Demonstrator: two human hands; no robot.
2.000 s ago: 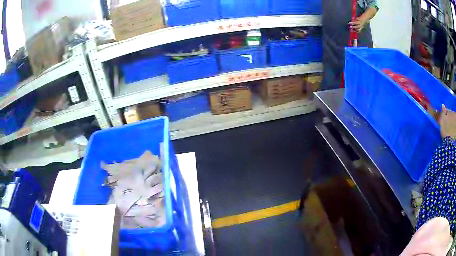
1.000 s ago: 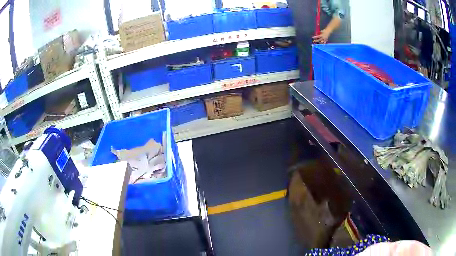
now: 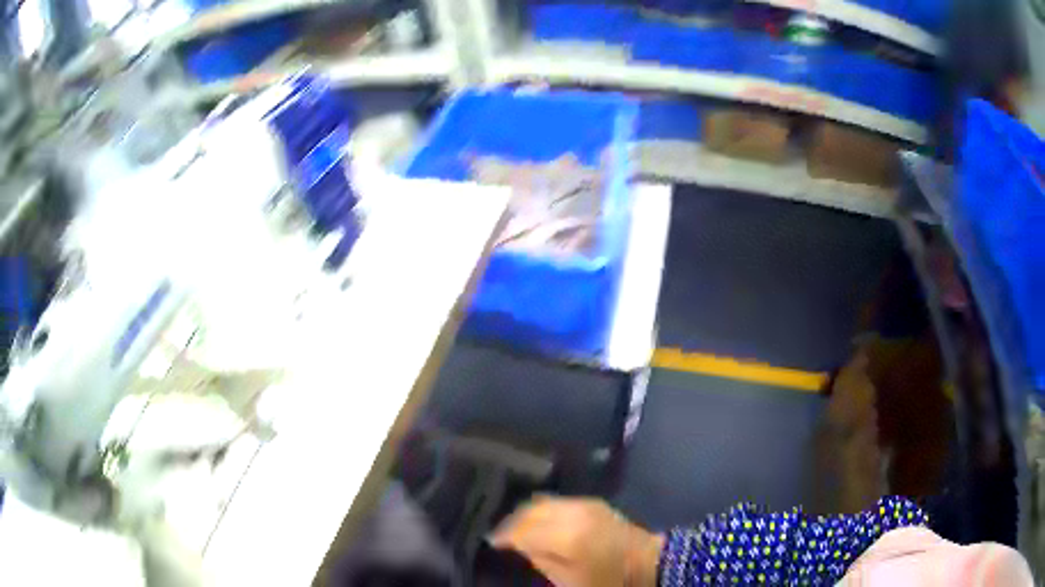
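Observation:
The view is strongly blurred. My right hand (image 3: 579, 541) is at the bottom centre, beside the table's edge. Its fingers point left and look bent, and I cannot tell whether anything is in them. A blue patterned sleeve runs from it to the right. My left hand is not in view. A white sewing machine (image 3: 160, 247) with a dark blue part (image 3: 312, 149) stands on the white table (image 3: 384, 292) at the left. Blurred pale pieces (image 3: 172, 422) lie by the machine.
A blue crate (image 3: 539, 300) with grey-beige pieces (image 3: 548, 206) stands beyond the table. Shelves with blue crates and cardboard boxes (image 3: 745, 134) are behind. Another blue crate (image 3: 1008, 218) is at the right edge. A brown box-like thing (image 3: 905, 401) is low at the right. A yellow line (image 3: 739, 369) crosses the floor.
The view has swung left and down, bringing more of the sewing table in. My right hand was at the right-hand crate two seconds ago and now shows at the bottom centre.

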